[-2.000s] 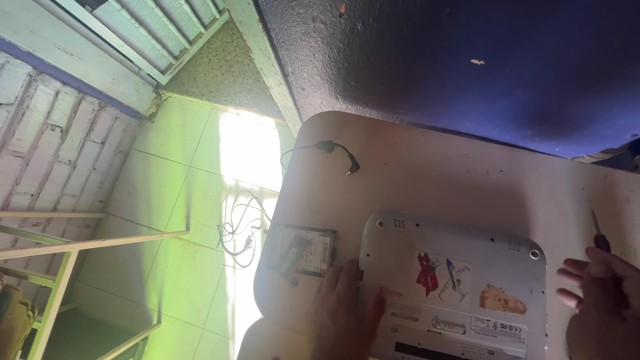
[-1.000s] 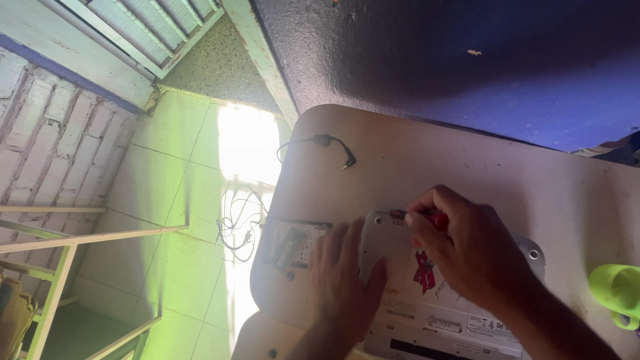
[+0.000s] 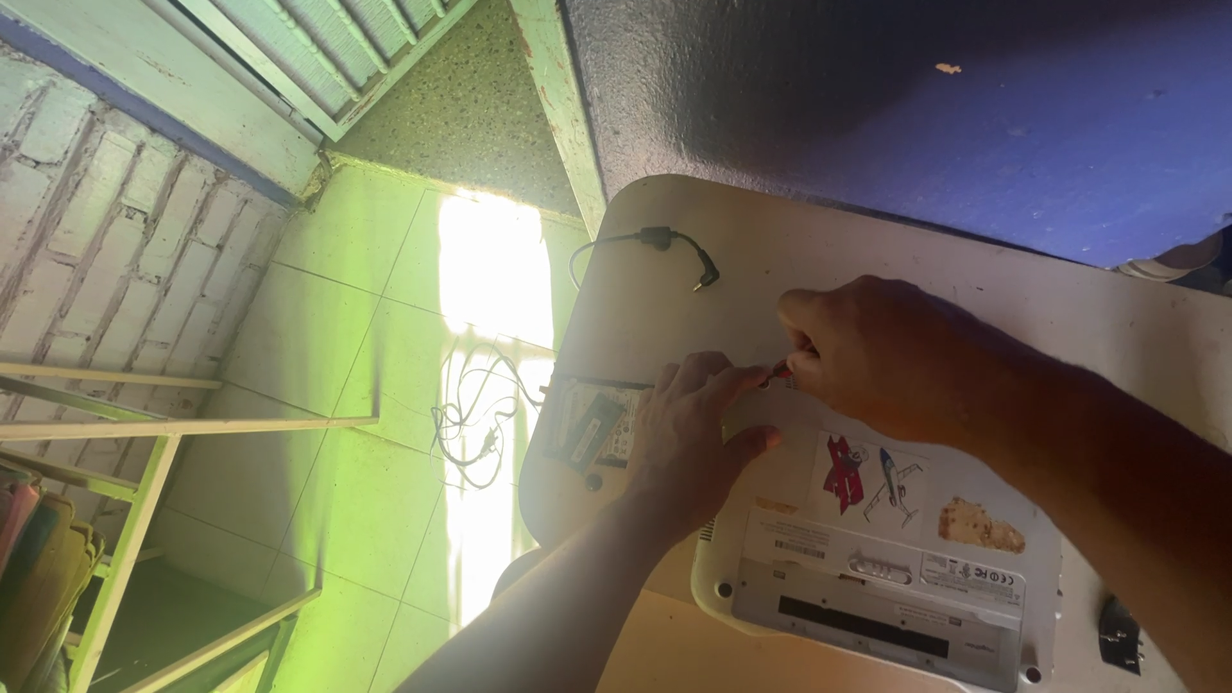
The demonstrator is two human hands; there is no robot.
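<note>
A light-coloured laptop (image 3: pixel 905 587) lies upside down on the table, its underside with stickers and an uncovered battery bay facing up. My right hand (image 3: pixel 866 356) is closed round a small screwdriver with a red handle (image 3: pixel 781 370) at the laptop's upper left corner; the tip is hidden. My left hand (image 3: pixel 693 433) rests on the left edge of the laptop, thumb and forefinger spread near that corner. Just left of it lies a hard drive (image 3: pixel 626 448) with a small memory module (image 3: pixel 594 431) on top. A small round dark piece (image 3: pixel 594 482) sits below them.
A cable with a barrel plug (image 3: pixel 707 274) crosses the rounded edge of the table (image 3: pixel 654 202). More cable (image 3: pixel 481 414) lies coiled on the tiled floor. A small black part (image 3: pixel 1119 635) lies right of the laptop. The blue wall borders the table's far side.
My right hand has come from the right side with the screwdriver to the laptop's upper left corner. The left hand has stayed by the laptop's left edge. A green object at the right is out of view.
</note>
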